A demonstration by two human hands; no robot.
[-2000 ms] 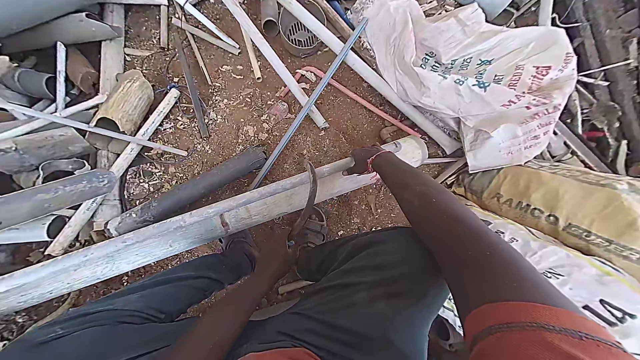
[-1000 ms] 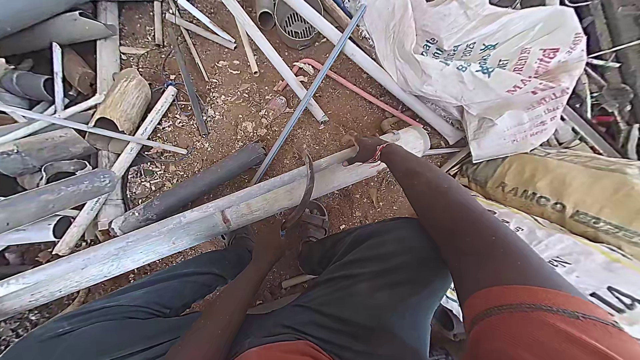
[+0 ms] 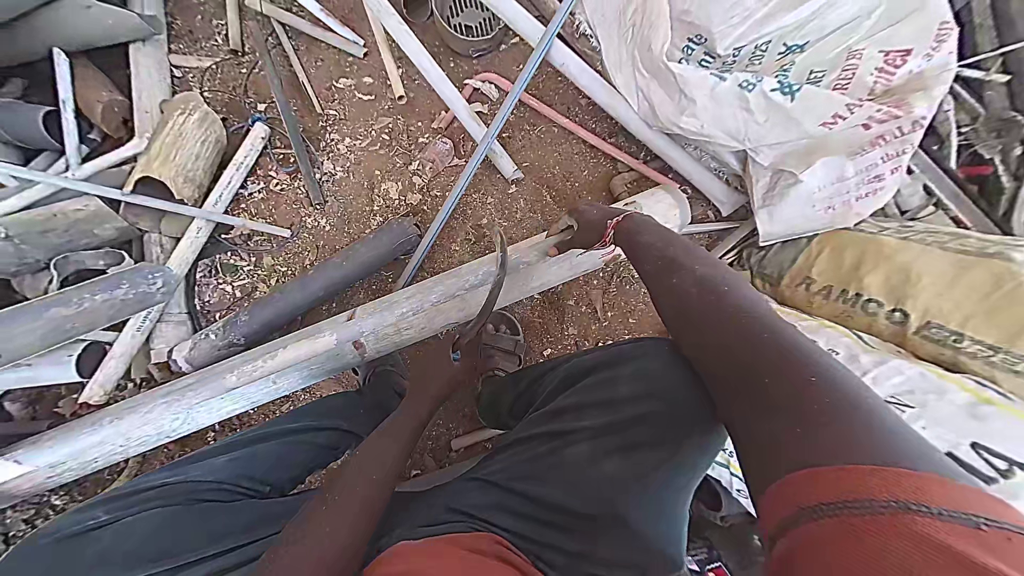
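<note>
A long, weathered whitish pipe (image 3: 280, 364) runs slantwise from the lower left to the upper middle, in front of my legs. Low beside it, my left hand (image 3: 448, 364) is closed around the base of a curved metal blade (image 3: 498, 280), which looks like a sickle. The blade crosses over the pipe with its tip pointing up; its handle is hidden in the hand. My right hand (image 3: 588, 228), with a red and white thread at the wrist, grips the pipe's upper edge near its far end. The fingers' undersides are hidden.
A dark grey pipe (image 3: 296, 296) and a thin bluish strip (image 3: 488, 136) lie just beyond. Pipe offcuts (image 3: 88, 308) are heaped at left. A white woven sack (image 3: 768, 104) and a tan sack (image 3: 904, 296) lie at right. My sandalled foot (image 3: 504, 344) stands beside the pipe.
</note>
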